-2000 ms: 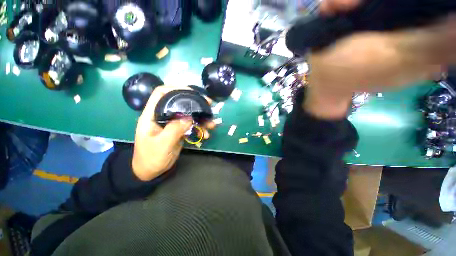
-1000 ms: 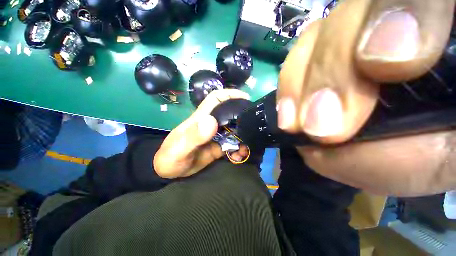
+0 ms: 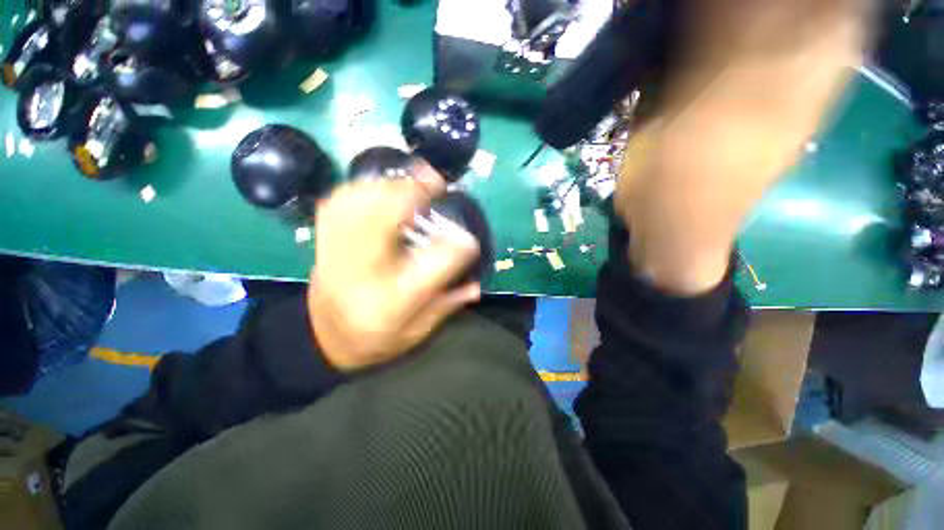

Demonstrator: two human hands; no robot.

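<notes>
My left hand (image 3: 378,269), blurred, holds a black plastic housing (image 3: 471,223) at the bench's front edge. A pale part shows between its fingers; the wires are not clear. My right hand (image 3: 725,135) is raised at the upper right, blurred, around a dark electric screwdriver (image 3: 595,88). The screwdriver's thin bit points down and left above the bench, apart from the housing. My right fingers are mostly hidden by blur and the tool. Black housings lie just beyond my left hand, one round with a ring of holes (image 3: 442,126) and one smooth (image 3: 277,166).
Housings with boards fitted (image 3: 104,133) are piled at the upper left of the green mat (image 3: 197,228). A silver-white box (image 3: 476,47) stands at the back centre. Wired parts (image 3: 606,155) and pale chips lie right of it. Dark parts (image 3: 924,207) lie far right. A cardboard box (image 3: 771,383) is below.
The screwdriver and my right hand have moved from the held housing to the upper right, away from the lens. My left hand has turned the housing and shifted slightly left.
</notes>
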